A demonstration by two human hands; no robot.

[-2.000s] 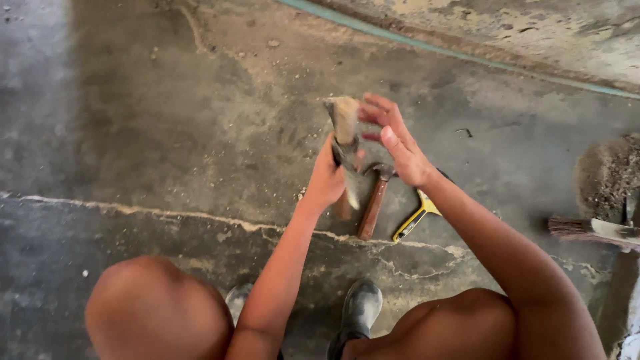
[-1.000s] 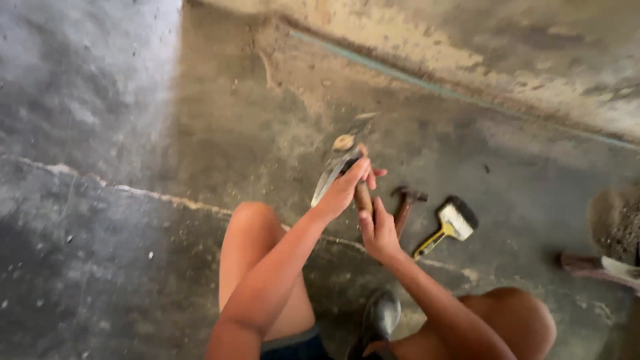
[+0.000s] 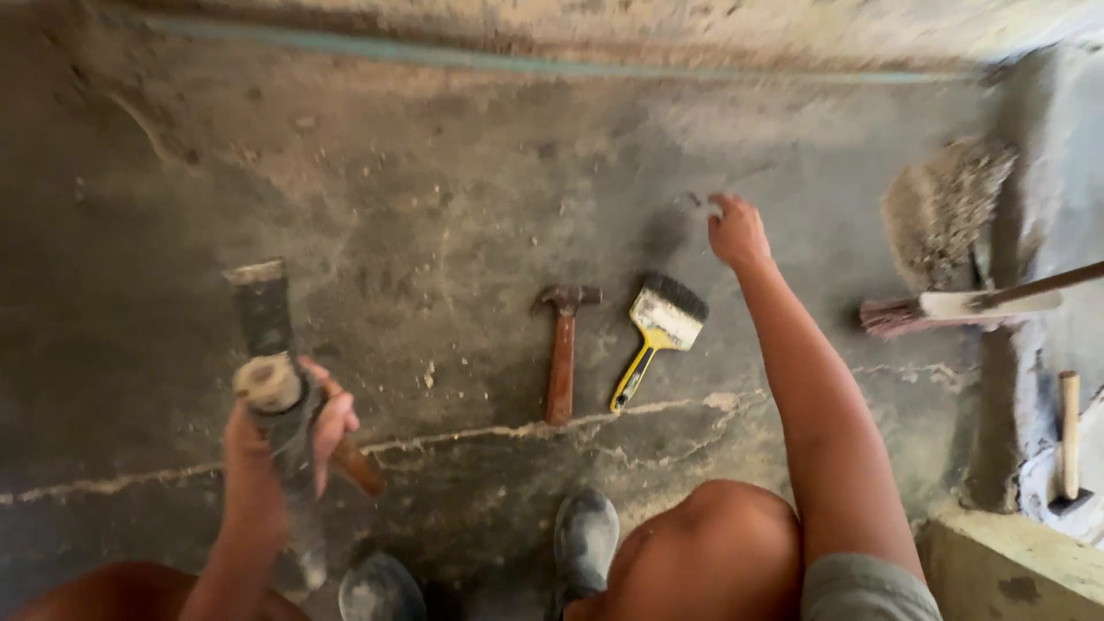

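My left hand [image 3: 289,431] is closed around a bundle of hand tools at the left. From it stick out a flat dark blade [image 3: 263,310] with a pale worn edge, a round wooden handle end [image 3: 267,382], a brown wooden handle [image 3: 358,466] and a blurred grey blade [image 3: 306,535], perhaps a trowel's. My right hand [image 3: 737,228] is low over the concrete floor, fingers bent, beside a small dark bit [image 3: 693,198]; whether it holds anything is unclear. Between my hands lie a claw hammer [image 3: 562,358] and, to its right, a wide paintbrush [image 3: 660,332] with a yellow handle.
A broom [image 3: 940,310] lies at the right below a heap of sandy debris [image 3: 944,207]. Beyond a raised concrete edge [image 3: 1005,414] is a wooden-handled tool [image 3: 1069,431]. A wall runs along the top. My boots [image 3: 586,535] stand on the cracked floor.
My hands were together at the tools; now they are far apart. The left has carried the tools to the left, and the right has let go and reached out past the paintbrush.
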